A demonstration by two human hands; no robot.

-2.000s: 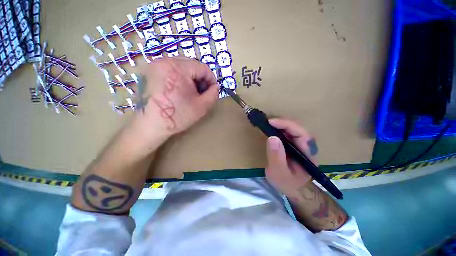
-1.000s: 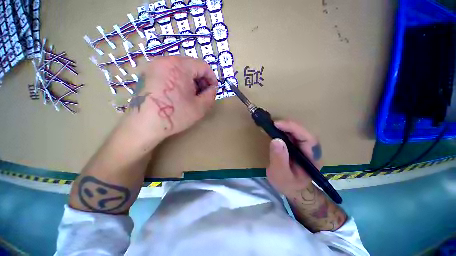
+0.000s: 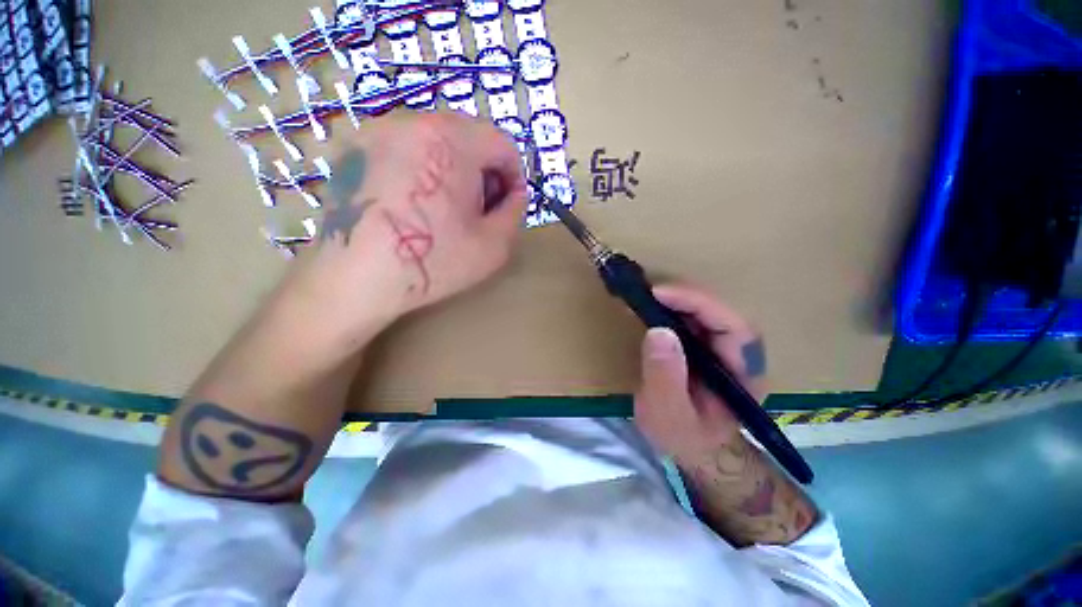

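Note:
A white PCB panel [image 3: 538,65] with dark-ringed round boards lies on the brown cardboard. Connector leads [image 3: 285,57] with white plug ends lie across it and stick out to its left. My left hand [image 3: 433,208] rests over the panel's lower part, thumb and fingertips pinched at its lower right edge; what is between them is too small and hidden to tell. My right hand [image 3: 700,362] holds the black soldering iron [image 3: 641,296] like a pen. The iron's metal tip is at a round board near the panel's lower right corner, beside my left fingertips.
A crossed pile of loose leads [image 3: 128,166] lies at left, below overlapping finished panels [image 3: 36,59]. At right a blue tray [image 3: 920,279] holds a black box [image 3: 1009,178] with cords. The cardboard sheet [image 3: 759,237] ends at the green bench edge near my body.
The panel's right side and my left hand have shifted slightly right in view. The soldering iron's tip has also moved slightly right, staying near the panel's lower right corner.

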